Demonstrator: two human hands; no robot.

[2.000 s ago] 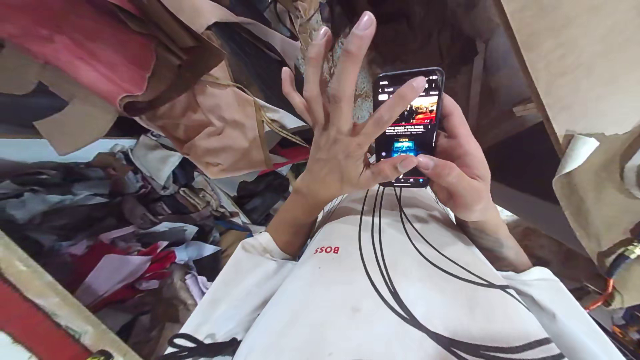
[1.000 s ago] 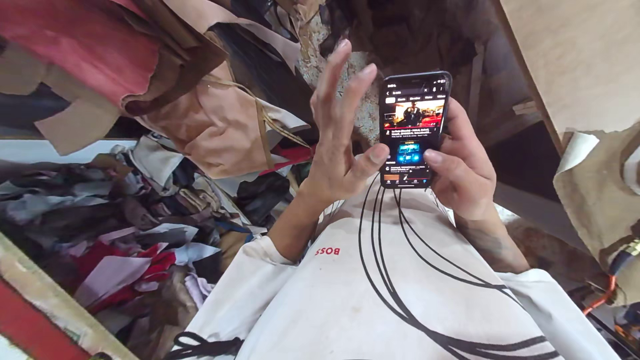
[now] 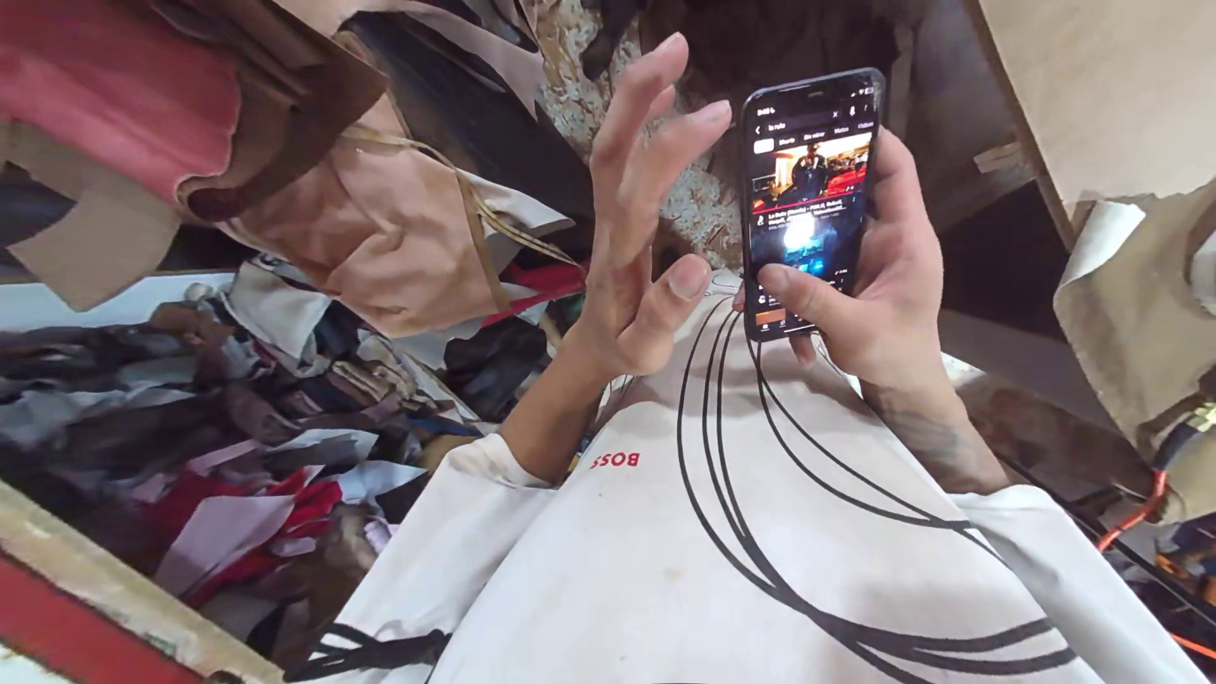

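Observation:
A black smartphone (image 3: 812, 204) with a lit screen is held upright in my right hand (image 3: 879, 275), its thumb lying over the lower part of the screen. The screen shows a list of video thumbnails with writing. My left hand (image 3: 641, 218) is raised to the left of the phone, fingers spread and holding nothing, apart from it. Below both hands is my white shirt (image 3: 665, 560) with black curved lines and red lettering.
Leather or fabric scraps (image 3: 237, 513) are piled at the left. Above them hang a tan piece (image 3: 370, 237) and a red piece (image 3: 123, 85). A brown sheet (image 3: 1111, 85) stands at upper right, with an orange cable (image 3: 1135, 513) lower down.
Two seconds ago my left hand reached over the phone screen; it has drawn back to the left, off the phone. My right thumb now lies further over the screen than one second ago.

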